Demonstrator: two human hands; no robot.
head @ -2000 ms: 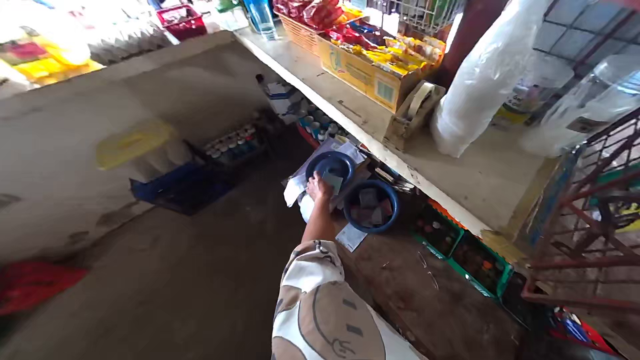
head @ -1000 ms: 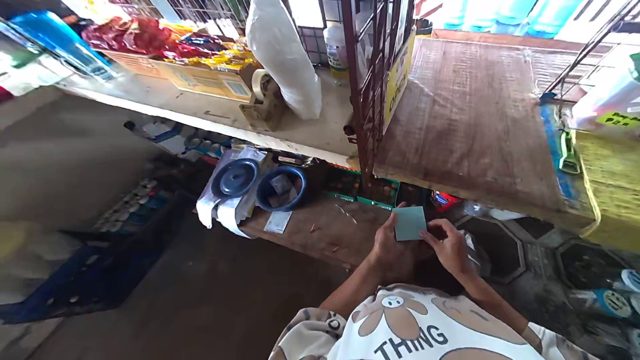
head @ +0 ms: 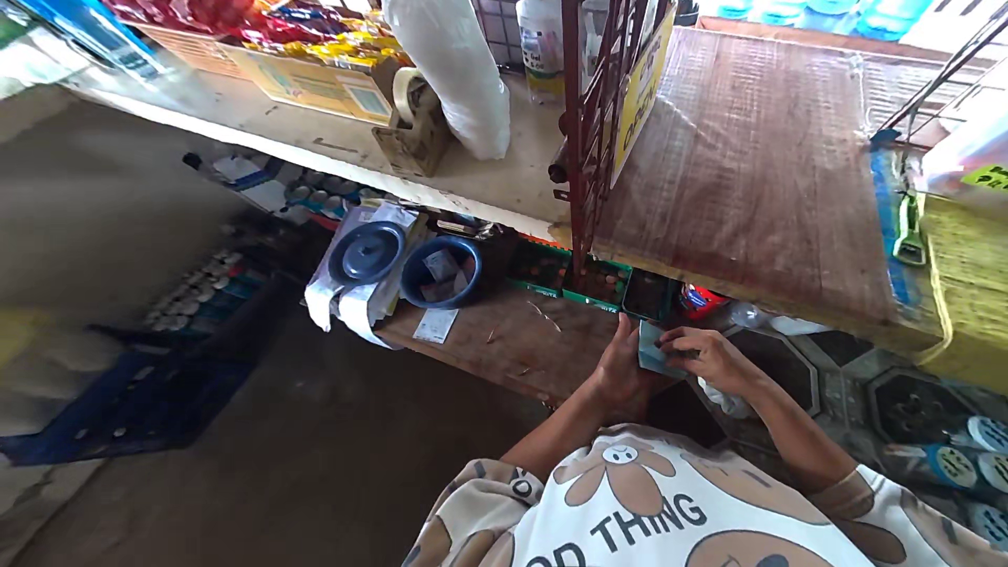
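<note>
My left hand (head: 618, 366) grips the left edge of a pale blue-green pad or small flat packet (head: 654, 350); which of these it is I cannot tell. Over its right side lie the bent fingers of my right hand (head: 713, 358), touching it. To the left, a blue plastic bowl (head: 442, 272) holds several paper slips, and a round blue lid (head: 367, 253) rests on a stack of papers beside it. A printed paper slip (head: 435, 325) lies in front of the bowl on the low wooden table (head: 504, 339).
Green trays (head: 596, 287) with coins stand at the table's back edge. Above is a counter ledge (head: 339, 142) with a snack carton (head: 315, 87), a tape dispenser (head: 417, 130) and a plastic-bag roll (head: 465, 79). A red metal grille (head: 583, 142) meets the wooden countertop (head: 740, 165). A blue crate (head: 150, 394) is at left.
Two seconds ago one hand reached to the blue lid; since then both hands have come to the pad at the right. The right hand's fingers have moved further over the pad. The view has swung right.
</note>
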